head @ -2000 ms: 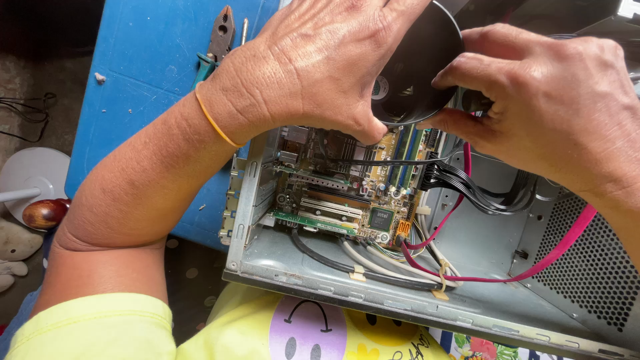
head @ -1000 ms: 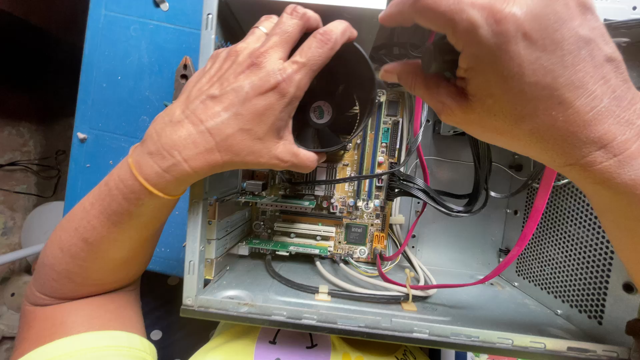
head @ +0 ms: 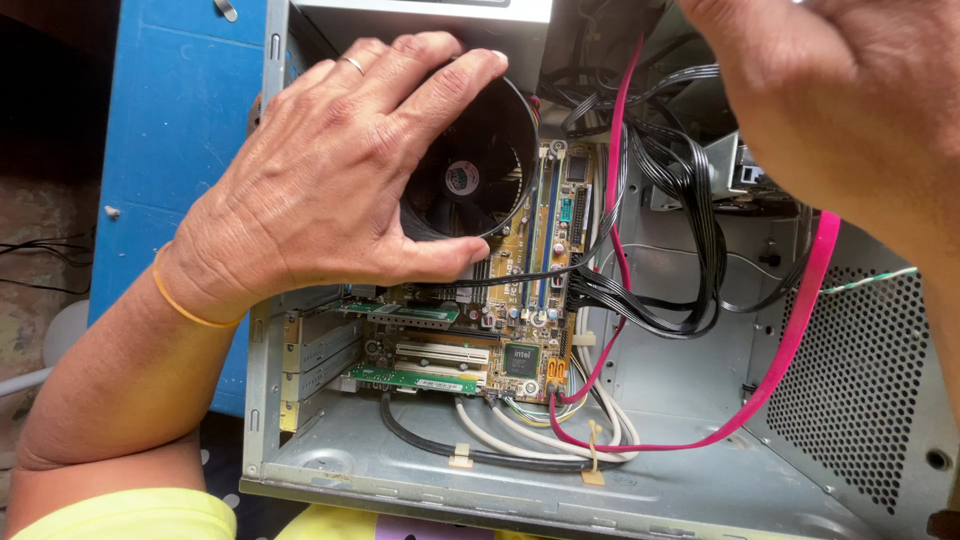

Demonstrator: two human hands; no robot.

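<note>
My left hand (head: 352, 165) grips the rim of a black round CPU cooler fan (head: 480, 172), thumb at its lower edge and fingers over its top. The fan sits over the upper left of a motherboard (head: 502, 262) inside an open computer case. My right hand (head: 832, 97) is at the upper right, partly out of frame, near black power cables (head: 694, 225) and a drive (head: 750, 172); its fingertips are hidden, so what it holds cannot be told. Red SATA cables (head: 787, 375) run from the board's lower right corner up past my right wrist.
The metal case wall (head: 450, 499) runs along the front. Two green expansion cards (head: 420, 379) stand in the board's left slots. Grey and black cables (head: 427, 442) lie along the case, held by clips. A blue surface (head: 180, 150) is at the left.
The fan, earlier up by both hands, now shows over the board with my left hand on its rim. My right hand has moved away from it to the upper right. The view has shifted closer.
</note>
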